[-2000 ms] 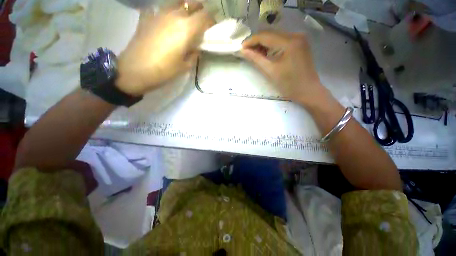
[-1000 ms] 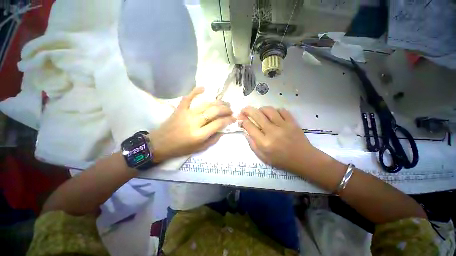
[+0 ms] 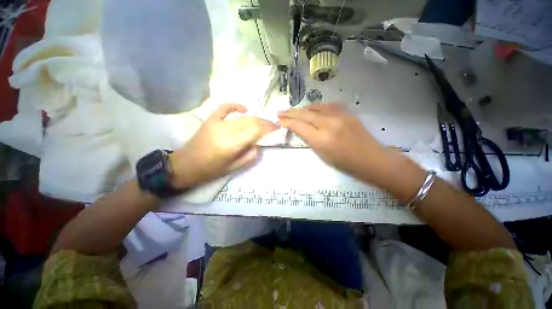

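Note:
Cream fabric [image 3: 78, 133] lies in a heap left of the needle and runs under my left hand. Its edge reaches the presser foot [image 3: 283, 81], glaring under the lamp. My left hand [image 3: 224, 145] rests on the fabric, fingertips just in front of the foot, pressing or pinching the edge. My right hand [image 3: 327, 130] is beside it, its fingertips meeting the left ones at the fabric edge. The bit of cloth between the fingertips is too bright to make out. The ribbed knob [image 3: 324, 63] is right of the needle.
The lamp [image 3: 157, 54] hides part of the fabric. Black shears [image 3: 478, 154] and thread snips [image 3: 450, 142] lie at the right. Pale scraps [image 3: 420, 45] lie behind. The printed ruler [image 3: 302, 199] runs along the front edge. White-lilac cloth [image 3: 151, 238] is below.
From two seconds to one second ago, the fabric edge and both hands came down flat before the foot. Since then, both hands have moved slightly nearer the needle, with the view shifted a little.

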